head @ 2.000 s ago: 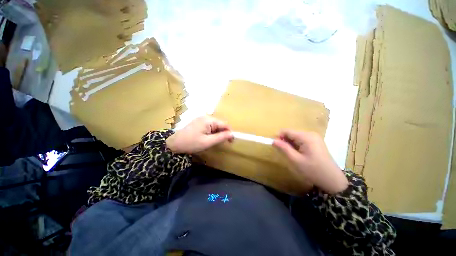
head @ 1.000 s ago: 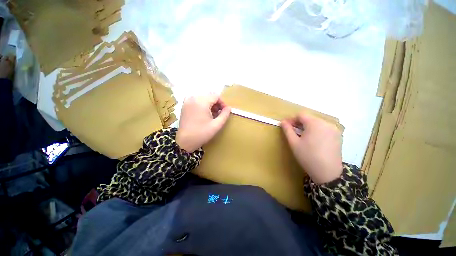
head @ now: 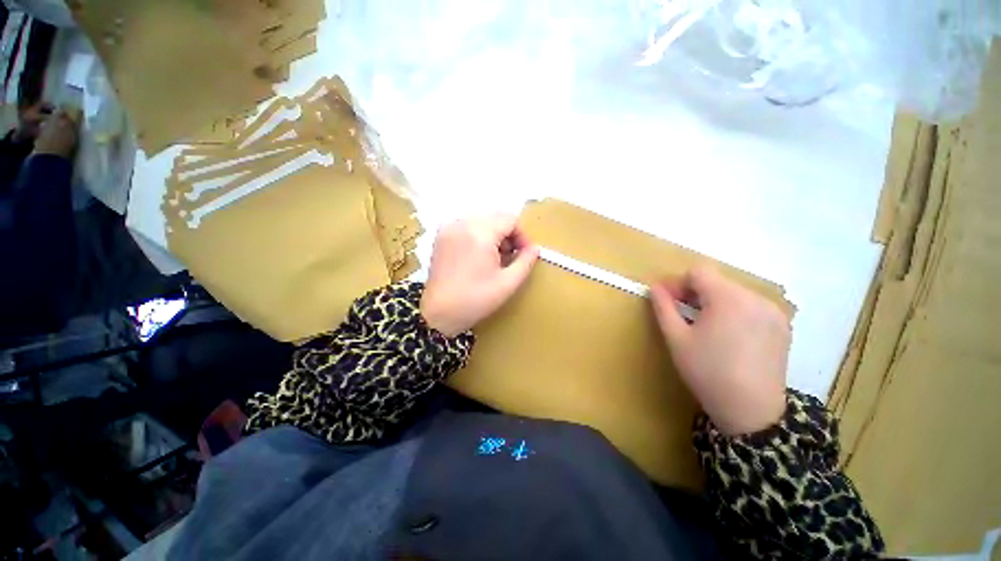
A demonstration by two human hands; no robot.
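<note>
A tan kraft blank [head: 571, 362] lies on the white tabletop in front of my body, its near edge against my apron. A narrow white strip [head: 593, 271] lies across the blank near its far edge. My left hand [head: 480, 268] pinches the strip's left end between thumb and fingers. My right hand [head: 719, 340] pinches its right end. The strip's ends are hidden under my fingers. I cannot tell if the strip is attached to the blank.
A fanned pile of blanks with white strips [head: 291, 241] lies at the left, with another tan pile [head: 198, 66] beyond it. A tall stack of long blanks [head: 944, 362] stands at the right. Crumpled clear plastic [head: 812, 55] lies at the far side. Another person's hand [head: 57, 132] is at far left.
Both hands have moved the strip from the blank's middle towards its far edge. Since one second ago the hands look nearly the same, while the whole view has shifted.
</note>
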